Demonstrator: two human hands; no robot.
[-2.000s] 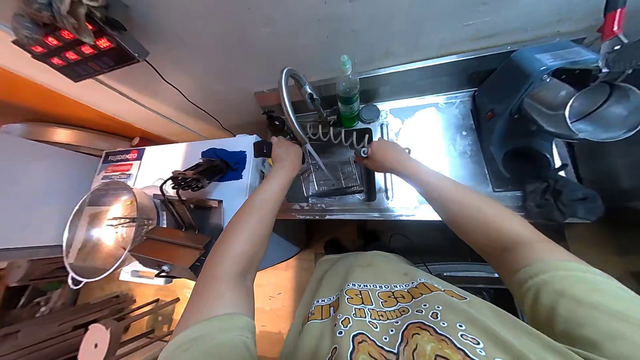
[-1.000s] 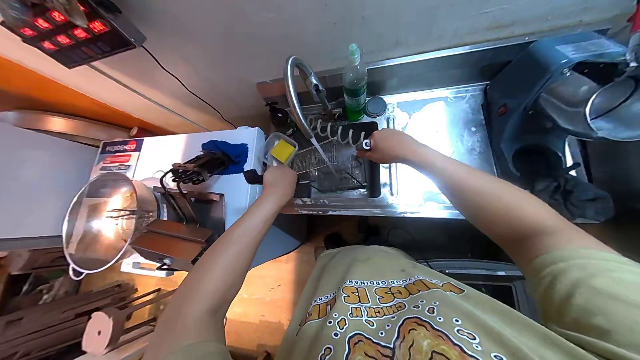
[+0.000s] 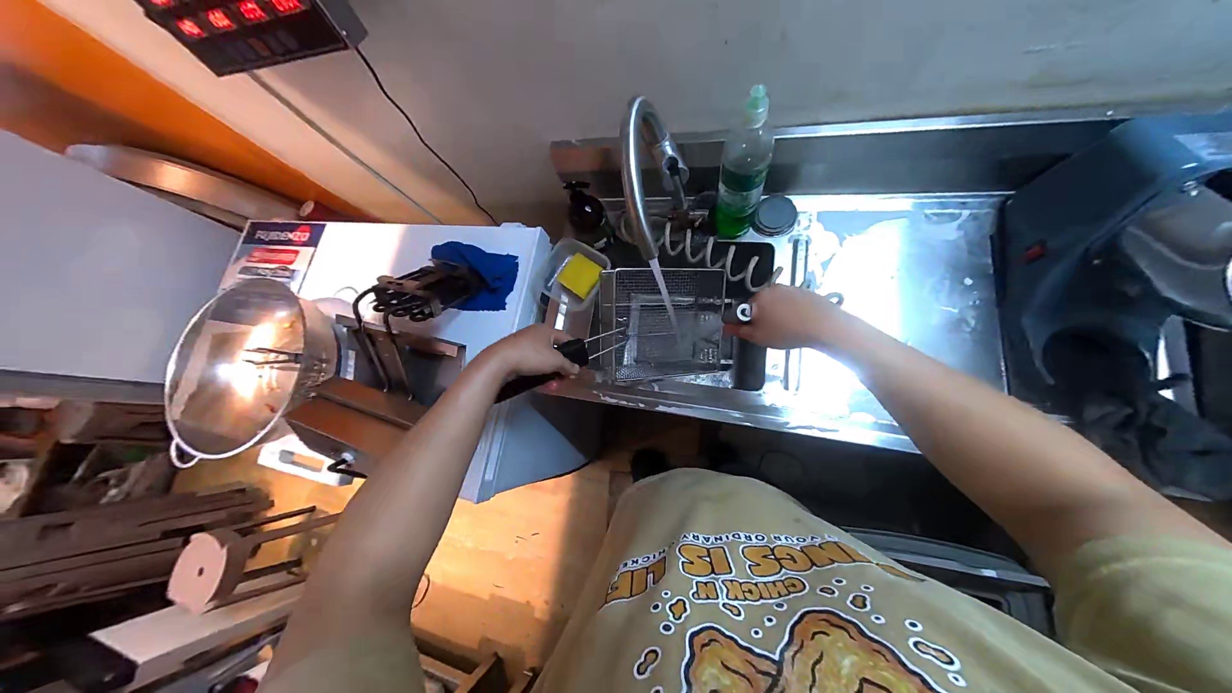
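Note:
My left hand [image 3: 539, 354] grips the black handle of a wire-mesh fryer basket [image 3: 664, 322], left of the sink. The basket lies over the sink basin, with water running into it from a curved metal faucet [image 3: 633, 173]. My right hand [image 3: 794, 318] is closed at the basket's right side, around a dark handle or edge with a pale round end; which it is I cannot tell. A coiled white hose [image 3: 707, 252] passes behind the basket. A yellow sponge [image 3: 579, 276] sits in a clear plastic container [image 3: 558, 306] at the basket's upper left.
Behind the sink stand a green-labelled bottle with green liquid [image 3: 741, 183], a lidded jar [image 3: 775, 215] and a dark pump bottle [image 3: 585, 212]. A blue cloth [image 3: 491, 274] and a lit metal heat lamp [image 3: 241, 371] are on the left. A large dark machine [image 3: 1068, 231] stands at right.
The basket's handle has swung to the lower left with my left hand, and the mesh now lies flatter under the faucet. The yellow sponge, hidden two seconds ago, shows.

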